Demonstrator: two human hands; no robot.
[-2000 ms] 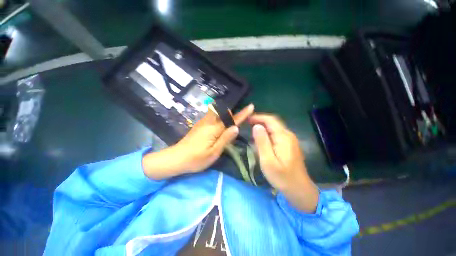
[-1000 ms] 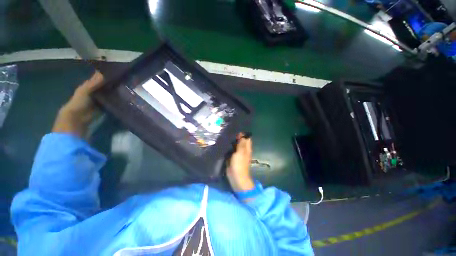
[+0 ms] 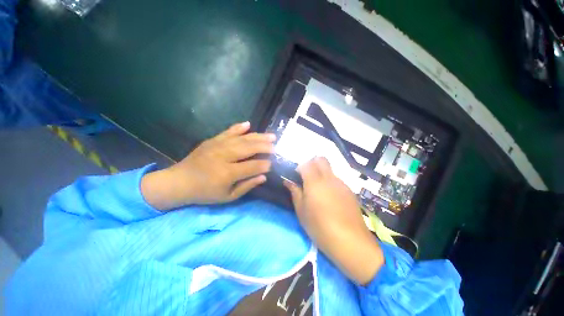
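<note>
An opened tablet [image 3: 328, 139] with a bright silver-white interior lies in a black foam tray [image 3: 442, 176]. A dark flat cable [image 3: 334, 137] crosses the white battery diagonally. A small green patch [image 3: 415, 165] shows on the board at the right. My left hand [image 3: 222, 165] rests at the tablet's left edge, fingers spread. My right hand [image 3: 331, 210] is at the lower left of the interior, fingertips bent down. A dark piece [image 3: 286, 171] lies by its fingertips; its hold is unclear. A pale yellow strip [image 3: 380, 228] curls out beside my right hand.
A pale rail [image 3: 433, 68] curves behind the tray. Another black tray [image 3: 538, 49] is beyond it at the upper right. Dark stacked trays [image 3: 507, 241] stand at the right. Clear plastic [image 3: 80, 5] lies at the upper left.
The view has swung, so the tray shows further right. Both hands have left the tray's outer sides and are at the tablet's lower left. The pale strip is visible again.
</note>
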